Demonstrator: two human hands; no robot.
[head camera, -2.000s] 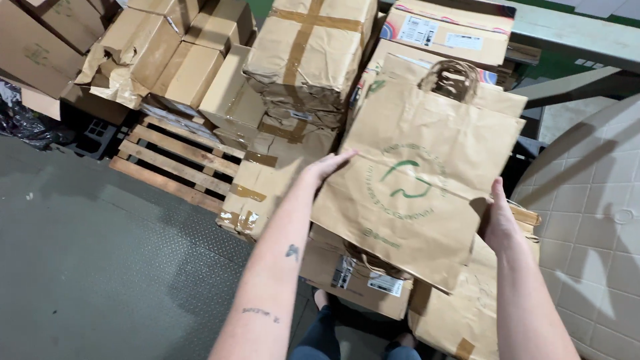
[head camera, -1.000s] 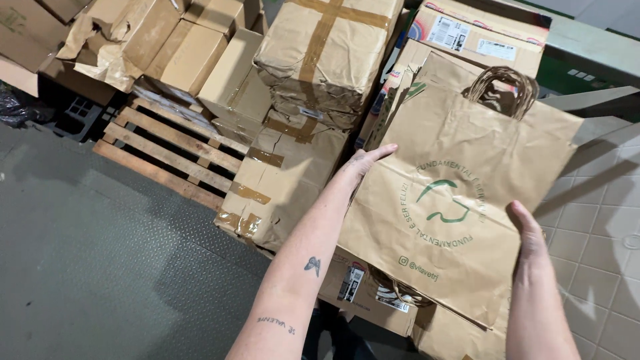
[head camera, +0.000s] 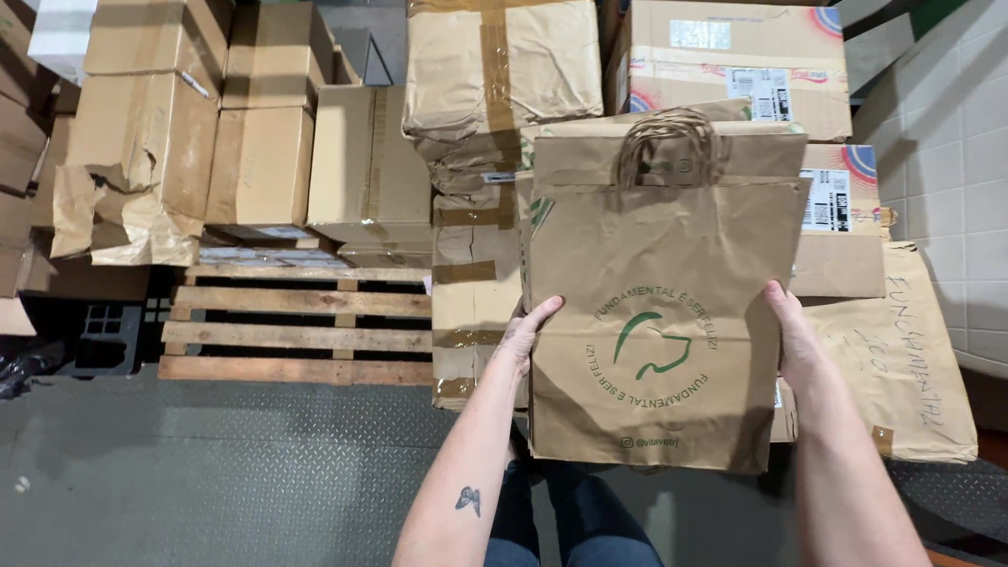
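A stack of flat brown paper carrier bags (head camera: 661, 252) is held upright before me, the front one bearing a green printed emblem and writing. Its twisted paper handles (head camera: 669, 146) are bunched at the top. My left hand (head camera: 528, 335) grips the stack's left edge, thumb on the front and fingers hidden behind. On the opposite edge my right hand (head camera: 795, 327) holds it in the same way, its fingers largely out of sight. Behind the stack are taped, paper-wrapped packages (head camera: 504, 71) and printed cardboard boxes (head camera: 740, 47).
Cardboard boxes (head camera: 268, 157) stand in rows at the left, behind a wooden pallet (head camera: 299, 315). A wrapped package (head camera: 898, 354) with handwriting lies at the right, near a pale tiled surface (head camera: 945, 181). Textured metal flooring (head camera: 236, 472) spans the lower left.
Both hands have kept hold of the bag stack, which has gone from tilted to nearly upright in view. The view itself has turned, showing more of the boxes at the left.
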